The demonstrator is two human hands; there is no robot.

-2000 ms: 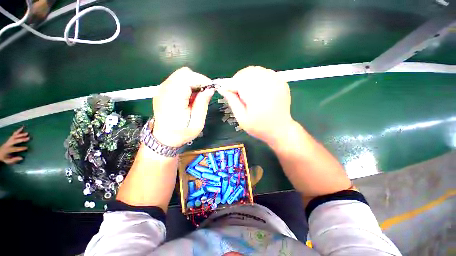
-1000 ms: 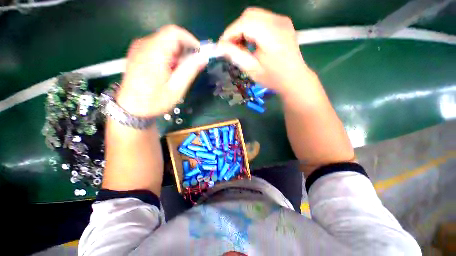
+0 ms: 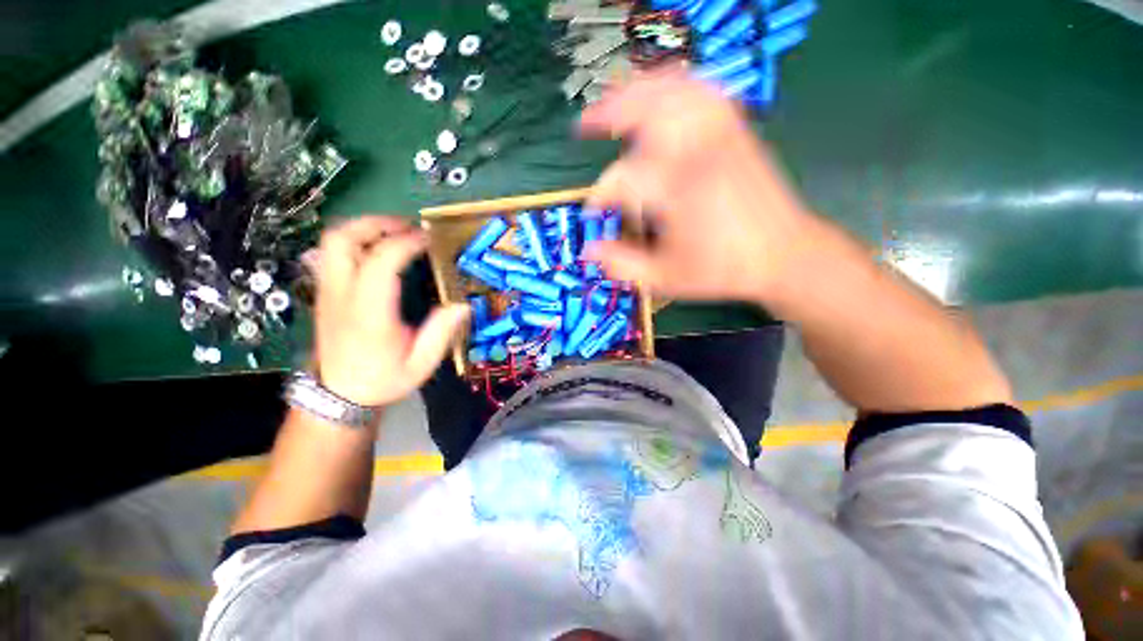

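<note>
A shallow tan box (image 3: 501, 205) holds many blue batteries (image 3: 533, 284), with red and dark leads bunched at its near edge. My left hand (image 3: 376, 307) is at the box's left wall, thumb and fingers apart, with nothing visible in it. My right hand (image 3: 702, 188) is blurred above the box's right side, fingers apart, and seems empty. It hides part of the box's right wall. A tangled heap of circuit boards with wires (image 3: 207, 157) lies at the left. Grey plates (image 3: 597, 48) lie beside grouped blue batteries (image 3: 750, 44) at the top, beyond my right hand.
White discs (image 3: 433, 44) lie mid-bench, and more discs (image 3: 261, 283) lie along the heap's near edge. Thin dark wires lie beside the mid-bench discs. The green bench (image 3: 1003, 188) has a white strip (image 3: 50, 103) at upper left. A floor with a yellow line (image 3: 802, 435) shows beyond its near edge.
Both hands have come down and apart from where they met above the bench, to the box's two sides. The view has shifted, showing the grouped batteries and mid-bench discs more fully.
</note>
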